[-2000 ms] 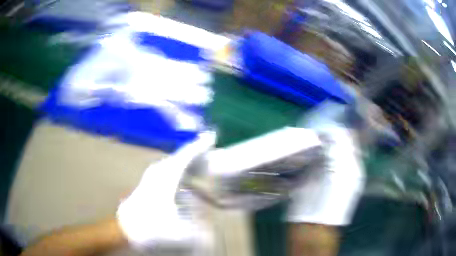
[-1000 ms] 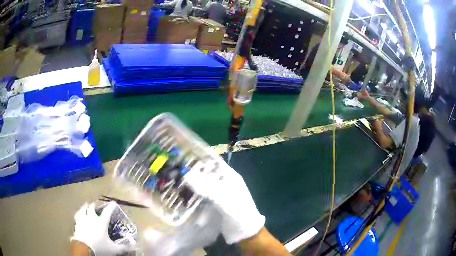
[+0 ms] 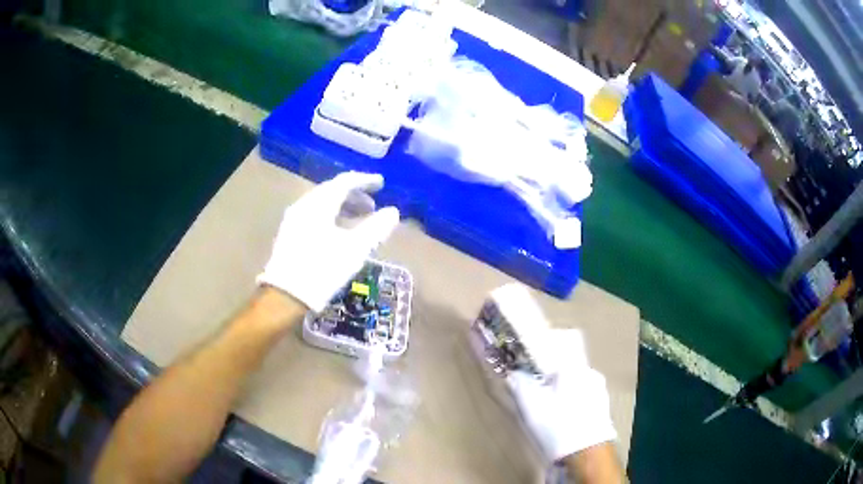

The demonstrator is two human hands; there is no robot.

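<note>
An open socket housing point(image 3: 404, 307) with a green circuit board and a yellow transformer lies face up on the cardboard mat point(image 3: 445, 425). A bagged white power cord point(image 3: 352, 440) trails from its near side. My gloved left hand point(image 3: 326, 236) is above the housing's far left part, fingers apart and empty, covering its upper left corner. My gloved right hand point(image 3: 563, 392) holds a second open housing point(image 3: 506, 333) by its near right side, tilted, with its inner parts facing left. The tweezers cannot be made out.
White socket units point(image 3: 355, 109) and bagged cords point(image 3: 497, 123) lie on a blue sheet stack point(image 3: 426, 203) behind the mat. Another blue stack point(image 3: 705, 175) and a yellow-liquid bottle point(image 3: 608, 97) are beyond the green conveyor point(image 3: 620, 217). A power screwdriver point(image 3: 795, 345) hangs at the right.
The view has turned left. My left hand has let go of the housing on the mat and risen over it. My right hand has moved its housing away to the right of that one.
</note>
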